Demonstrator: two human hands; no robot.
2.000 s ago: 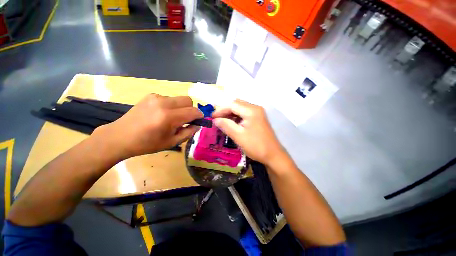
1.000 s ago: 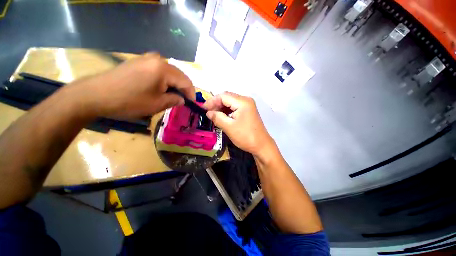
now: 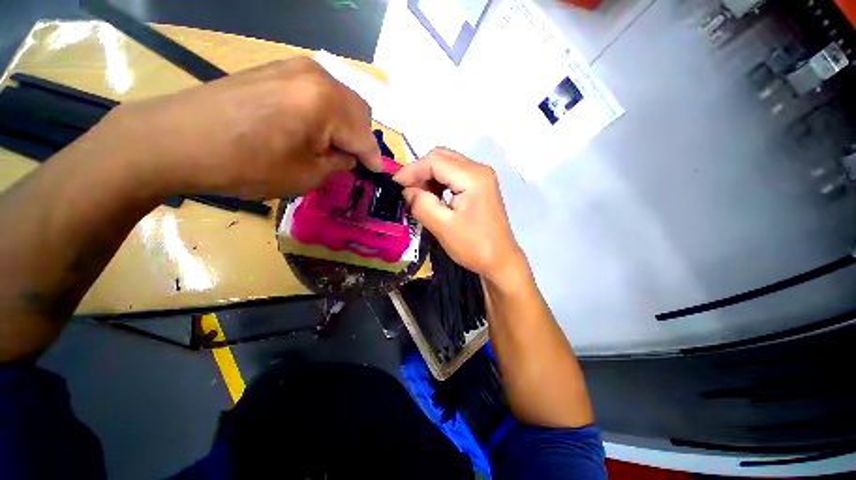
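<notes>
The bright pink fixture [image 3: 343, 220] with a dark recess on top sits on the round dark stand [image 3: 352, 279] at the table's end. My left hand [image 3: 310, 122] and my right hand [image 3: 460, 202] meet over its far edge, fingertips pinched close together on a black strip [image 3: 169, 47]. The strip runs from behind my left hand toward the upper left; its end at the fingertips is mostly hidden. A dark blue cloth [image 3: 383, 142] shows just behind the fingers.
Black strip bundles [image 3: 47, 112] lie on the tan table [image 3: 253, 272]. The strip tray [image 3: 441, 367] and blue bin [image 3: 441, 412] are below right. A white machine panel [image 3: 601, 216] stands at right, with metal hanging clips [image 3: 817, 70] at upper right.
My hands have come together and lowered onto the fixture's far edge with the strip. The view has tilted down and shifted, so the orange box has almost left the picture.
</notes>
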